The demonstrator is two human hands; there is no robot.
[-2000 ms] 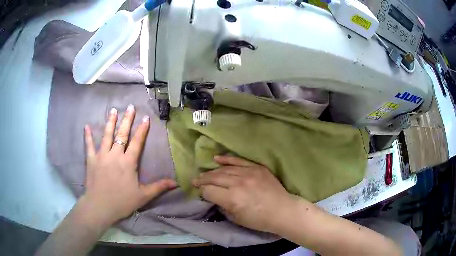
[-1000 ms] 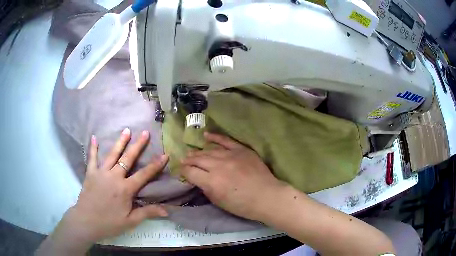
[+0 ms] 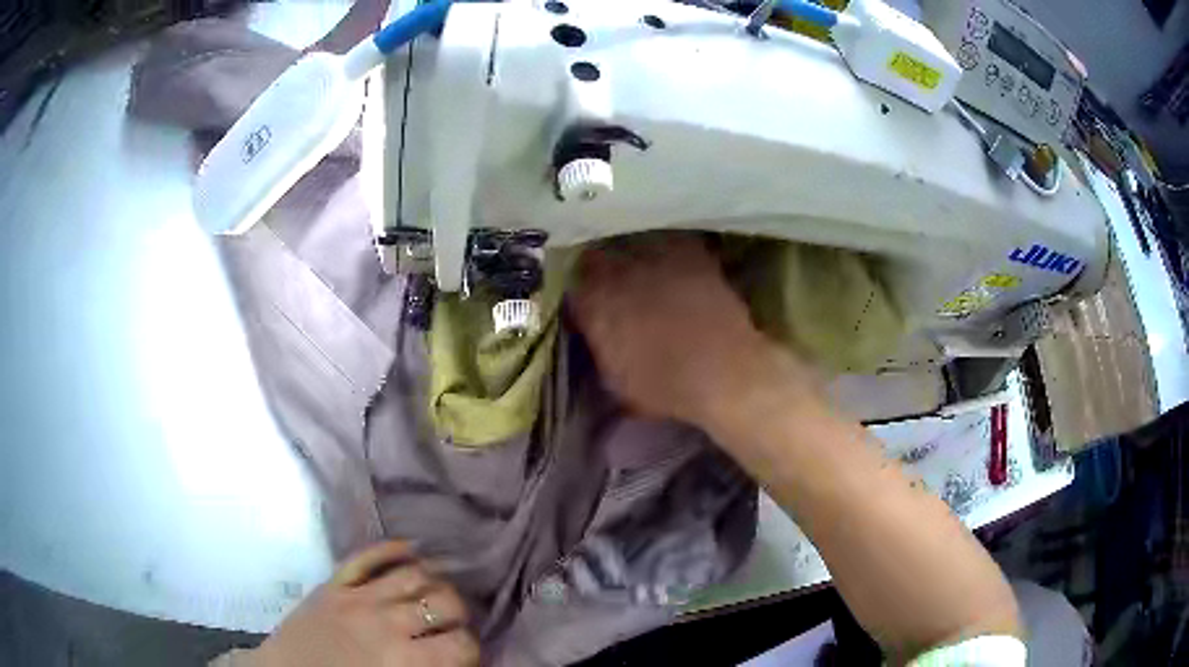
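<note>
The grey-mauve garment panel (image 3: 443, 482) lies bunched in folds from left of the needle to the table's front edge. The olive piece (image 3: 489, 391) shows folded just below the presser foot (image 3: 419, 300), and more olive cloth is under the machine arm. My left hand (image 3: 378, 612) is at the bottom, fingers curled on the grey-mauve cloth's near edge; whether it grips the cloth is unclear. My right hand (image 3: 652, 313) reaches under the machine arm onto the cloth; its fingers are hidden.
The white JUKI machine head (image 3: 782, 143) spans the upper middle. A white paddle-shaped attachment (image 3: 274, 143) hangs left of it. The control panel (image 3: 1011, 65) is upper right. A red tool (image 3: 998, 446) and brown cardboard (image 3: 1102, 371) lie at right.
My right hand has moved up under the machine arm. My left hand has moved down to the front edge and curled. The grey-mauve cloth is now bunched, and the olive piece is no longer spread flat.
</note>
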